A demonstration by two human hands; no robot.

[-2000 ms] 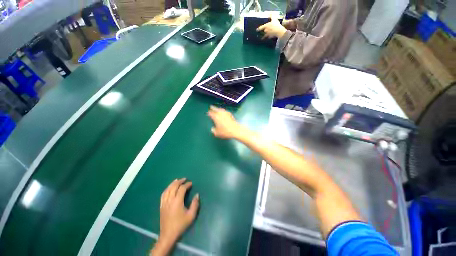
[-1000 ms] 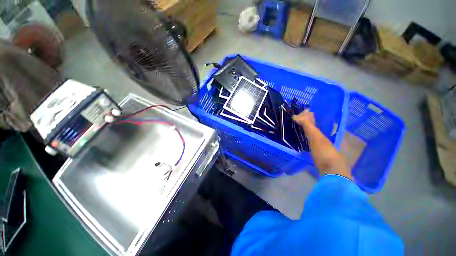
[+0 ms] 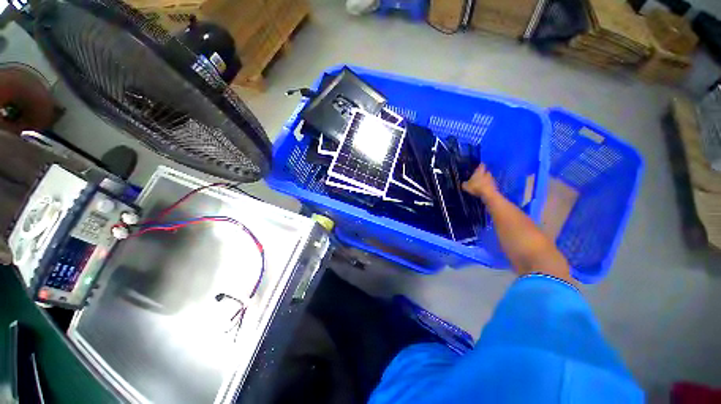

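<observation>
My right hand [image 3: 481,185] reaches into the blue plastic crate [image 3: 506,118] at the right end of a row of dark solar panels [image 3: 427,177]. Its fingertips touch or lie against the dark edges there; whether they grip a panel cannot be told. Several panels stand tilted on edge in the crate. A gridded panel [image 3: 368,154] with a white border lies face up on top, with strong glare. A black panel back [image 3: 341,106] with a small box leans behind it. My left hand is not in view.
A framed light box [image 3: 170,272] stands at left, with red and blue test leads [image 3: 259,248] on it. A bench instrument [image 3: 83,245] stands on its far-left corner. A large fan [image 3: 158,95] stands behind. A second blue crate [image 3: 605,173] adjoins at right.
My right hand stays at the crate's panel row, after earlier being over the green belt. The view has turned right from the belt to the crate. My left hand has left the picture.
</observation>
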